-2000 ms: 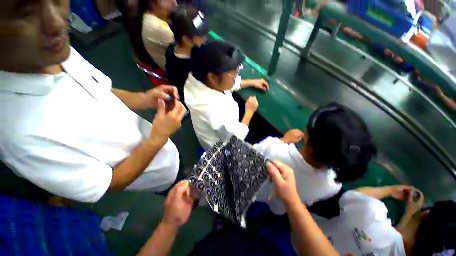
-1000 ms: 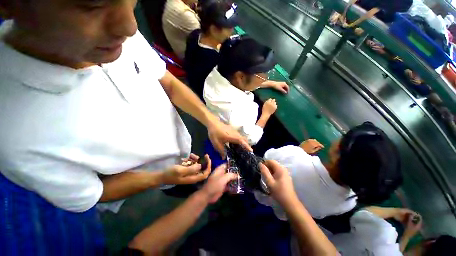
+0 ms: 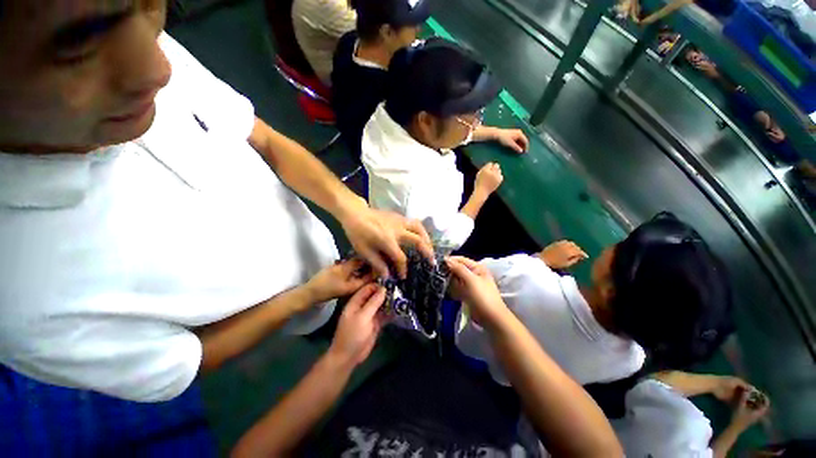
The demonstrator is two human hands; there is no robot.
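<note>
A dark, shiny patterned bag or pack with pale ring marks is held in mid-air at the centre. My left hand grips its left edge. My right hand grips its upper right edge. Another person's hand lies over the top of the pack and hides part of it. That person's other hand is at its left side, close to my left fingers. The pack's contents cannot be made out.
A person in a white polo shirt stands at the left. Several seated workers in caps line the green bench edge. A dark conveyor runs behind it with metal rails. A blue crate is at the upper right.
The patterned pack was spread wide between my hands and is now bunched narrower. The standing person has come closer and reached both hands to it.
</note>
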